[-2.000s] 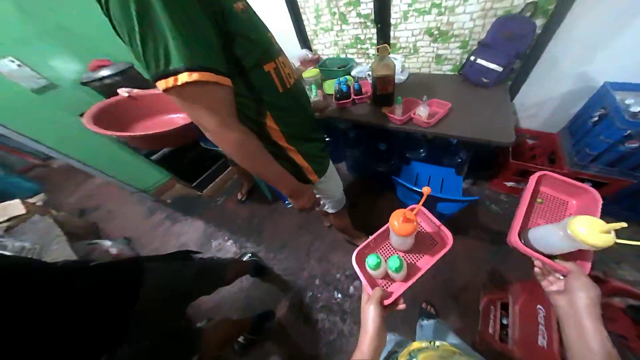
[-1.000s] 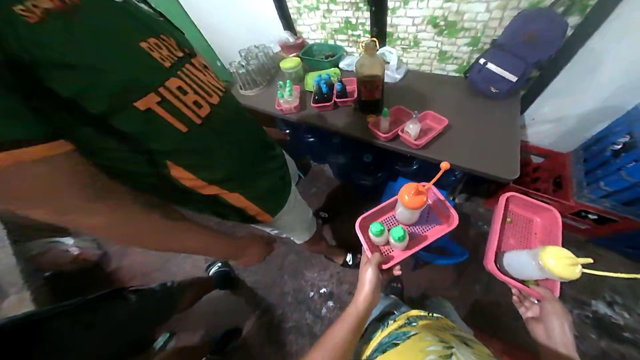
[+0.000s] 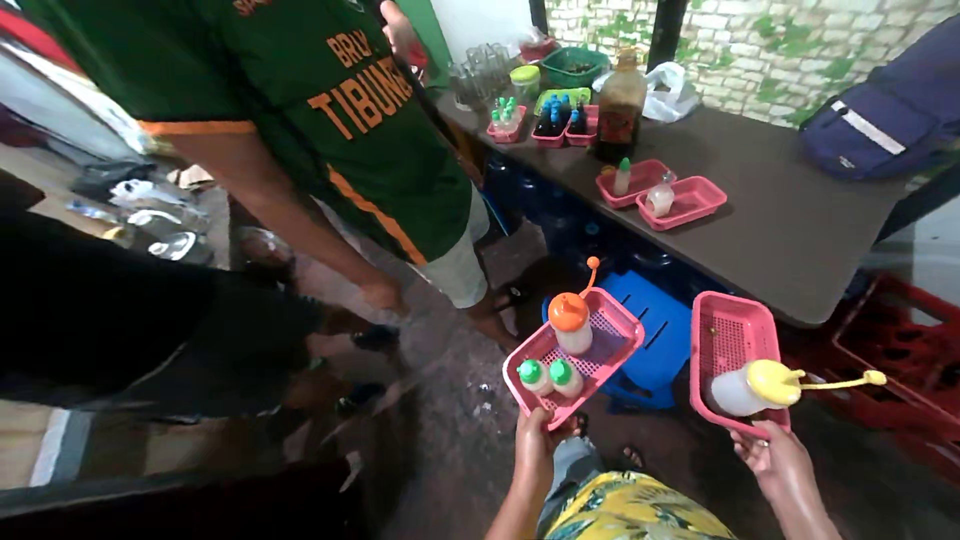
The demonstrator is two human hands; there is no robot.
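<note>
My left hand (image 3: 536, 442) grips the near end of a pink plastic basket (image 3: 606, 375). Upright in it are a squeeze bottle with an orange cap (image 3: 571, 322) and two small bottles with green caps (image 3: 547, 376). In my right hand (image 3: 772, 454) is the near end of a second pink basket (image 3: 699, 337), where a squeeze bottle with a yellow cap (image 3: 750, 388) lies tilted, its tethered tip sticking out past the rim. Both baskets are held in the air, apart from each other, below the table's front edge.
A brown table (image 3: 780, 225) bears more pink baskets (image 3: 694, 202), a large bottle of dark liquid (image 3: 621, 105), glasses (image 3: 480, 75) and a purple backpack (image 3: 874, 105). A person in a green jersey (image 3: 360, 135) stands at left. A blue plastic stool (image 3: 649, 337) and red crates (image 3: 900, 345) are below.
The view has swung and come nearer the table, and the person in the green jersey stands closer than at first. Both hands keep hold of their baskets.
</note>
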